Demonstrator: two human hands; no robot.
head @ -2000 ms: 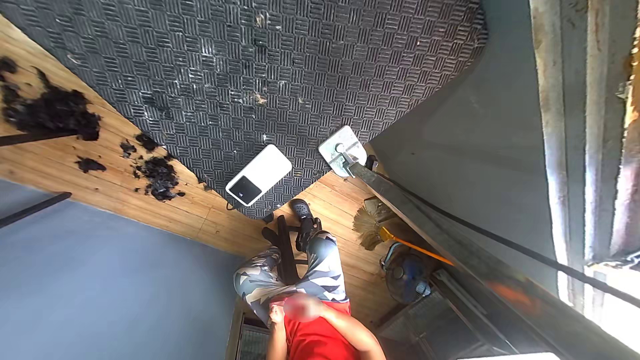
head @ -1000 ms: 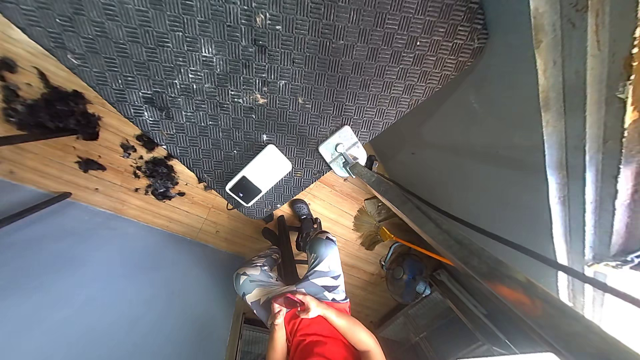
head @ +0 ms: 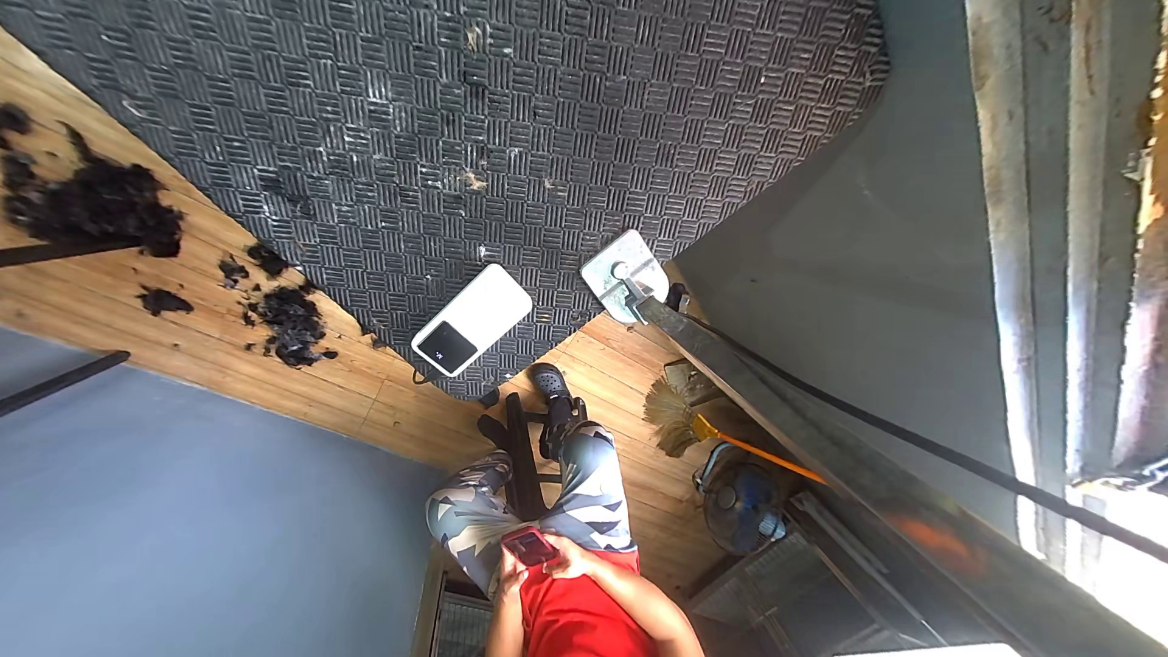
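A small phone in a red case [head: 529, 546] rests between my two hands over my lap, its dark screen facing up. My left hand [head: 511, 573] holds its lower left side. At its right side, my right hand [head: 569, 557] has its fingers around the edge, with the thumb near the screen. Both forearms lie over a red shirt. Camouflage trousers [head: 598, 493] cover my spread legs, and a black clog [head: 549, 381] is on one foot. Black seat or stand parts [head: 524, 456] show between the legs.
Ahead lies a black textured mat [head: 511, 119] bearing a white device with a dark display [head: 474, 319] and a metal base plate [head: 623, 274]. Dark hair-like clumps [head: 100, 205] lie left. A metal beam [head: 766, 383], broom [head: 673, 415] and fan [head: 737, 506] stand right.
Two seconds ago a blur covered my hands; the red phone between them now shows plainly. The things around have not moved.
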